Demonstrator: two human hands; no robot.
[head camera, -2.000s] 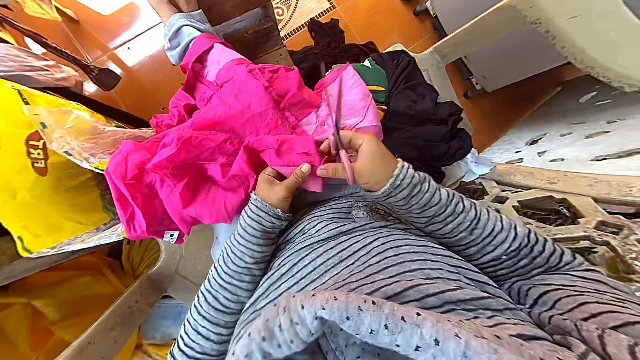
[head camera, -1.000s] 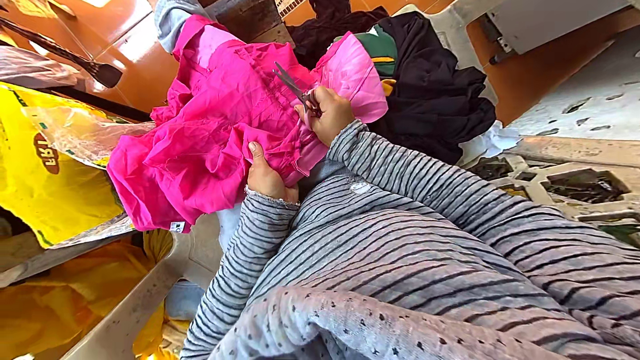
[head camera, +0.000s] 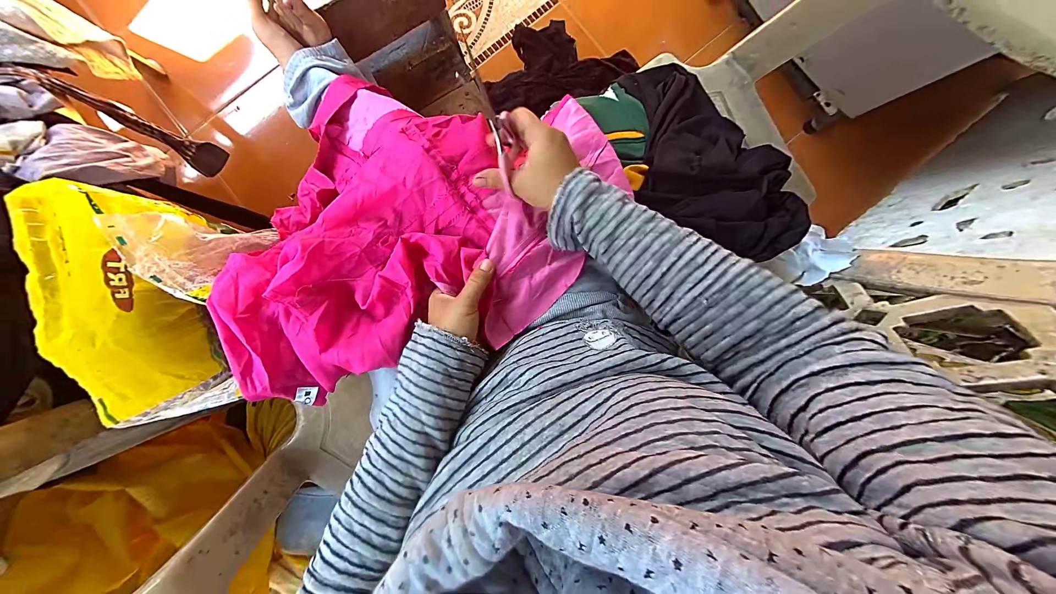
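Note:
Bright pink fabric (head camera: 371, 223), apparently a garment with a small white tag at its lower edge, lies bunched over my lap. My left hand (head camera: 459, 308) grips its near edge, thumb on top. My right hand (head camera: 540, 157) holds a pair of scissors (head camera: 497, 136) at the far right part of the cloth, the blades pointing away from me; whether cloth lies between them I cannot tell. A lighter pink part (head camera: 536, 280) hangs beneath and between my hands.
Black cloth (head camera: 709, 157) and a green piece with a yellow stripe (head camera: 617, 124) lie to the right on a plastic chair (head camera: 763, 37). A yellow bag (head camera: 107, 305) stands left. Orange cloth (head camera: 124, 511) lies lower left. Bare feet (head camera: 285, 25) show at the top.
My right hand has moved with the scissors farther up the pink cloth, away from my body. My left hand has parted from the right and stays at the near edge.

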